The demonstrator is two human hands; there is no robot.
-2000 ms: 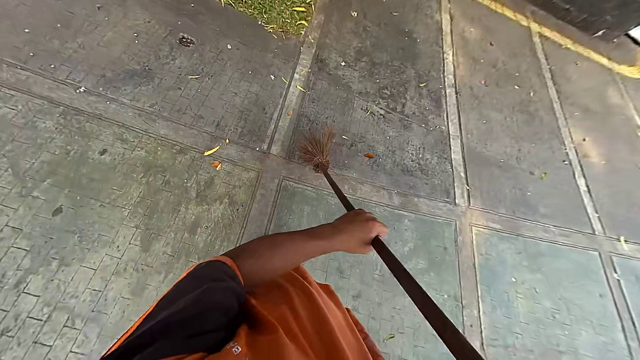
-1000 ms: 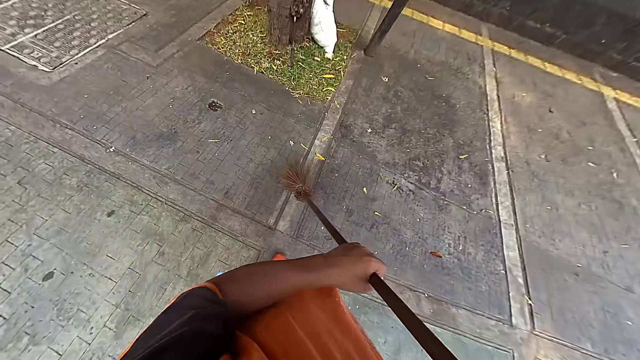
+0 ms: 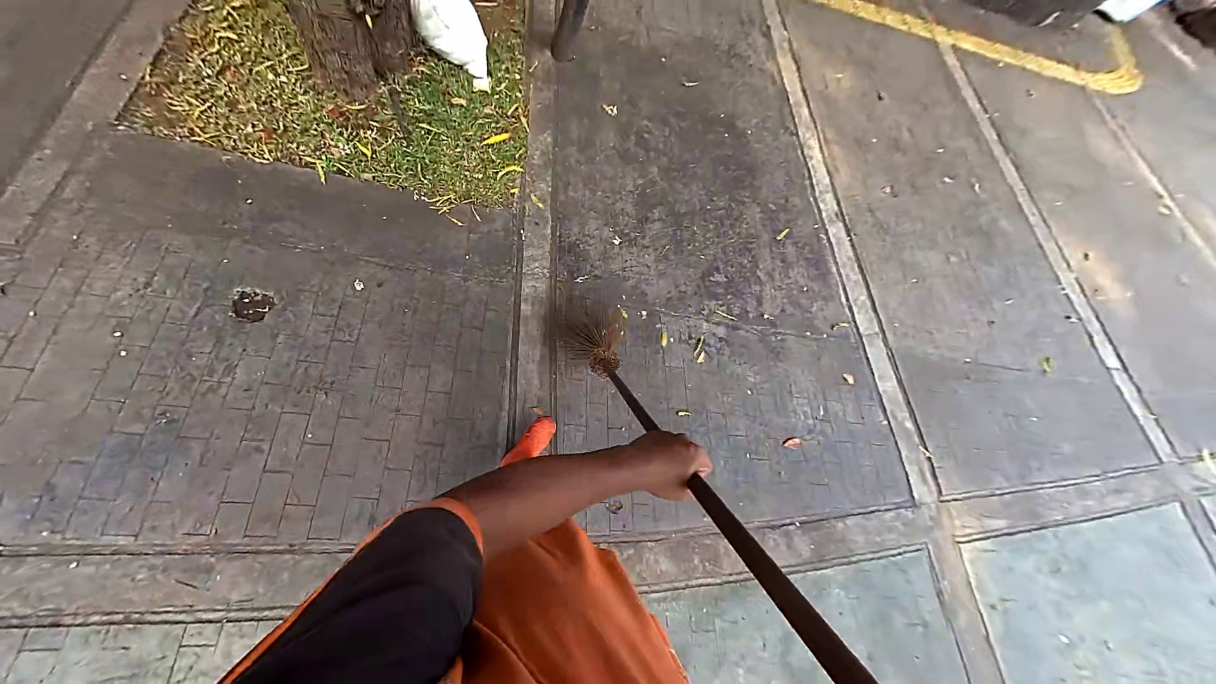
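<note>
My left hand [image 3: 671,465] is closed around the dark handle [image 3: 760,560] of a stick broom, on its upper-middle visible part. The broom's brown bristles [image 3: 591,332] are fanned and blurred, low over the grey paving just right of a raised concrete strip [image 3: 535,237]. Small yellow leaves [image 3: 700,350] and a reddish leaf [image 3: 792,443] lie to the right of the bristles. The handle runs out of view at the bottom right. My right hand is not in view.
An orange shoe tip [image 3: 532,440] shows beside my forearm. Ahead at the left, a tree trunk [image 3: 347,43] and a white bag [image 3: 454,38] stand on a grass patch [image 3: 446,152]. A dark post [image 3: 569,28] rises beside it. A yellow line [image 3: 988,55] crosses the far paving.
The bristles have gone from the left side of the concrete strip to its right side. My left hand has stayed around the handle. The view has shifted forward.
</note>
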